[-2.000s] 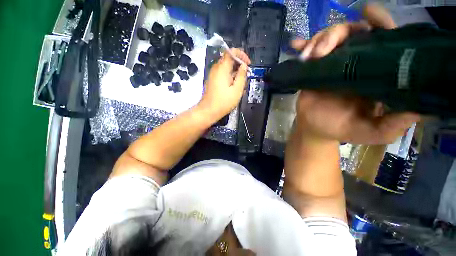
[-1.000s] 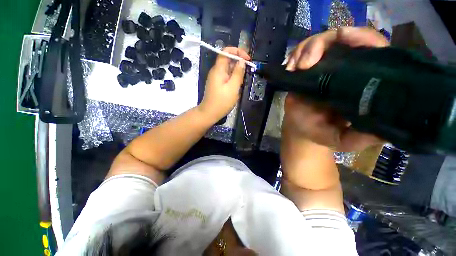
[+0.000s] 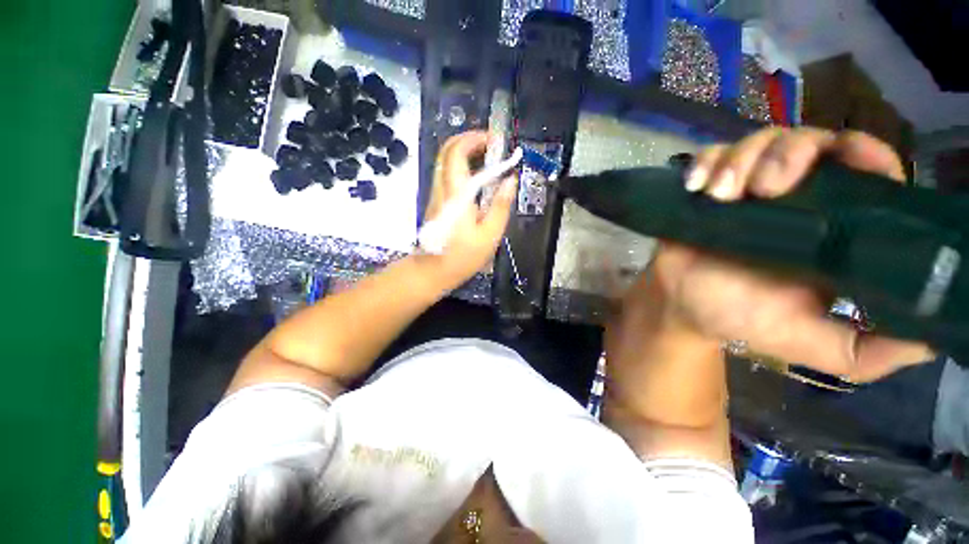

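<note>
The long black lock panel (image 3: 540, 255) lies upright in front of me, with a silver plate (image 3: 532, 194) and a small blue part (image 3: 540, 160) inside it. A thin silver rod (image 3: 514, 264) shows at its lower end. My left hand (image 3: 468, 207) is at the panel's left side and holds a thin white cable or strip (image 3: 488, 173) between thumb and fingers. My right hand (image 3: 770, 244) grips the thick dark green electric screwdriver (image 3: 733, 218). Its dark nose points left at the panel, near the silver plate; whether it touches is unclear.
A heap of black knobs (image 3: 340, 119) lies on a white surface at the left. Beyond it are white trays of small black parts (image 3: 243, 80) and hanging black frames (image 3: 162, 138). Blue bins with silvery hardware (image 3: 696, 62) stand at the back right. A yellow-handled tool (image 3: 105, 499) is at lower left.
The screwdriver's nose has drawn back a little to the right, with my right hand farther right. The white strip's free end has swung down across my left hand.
</note>
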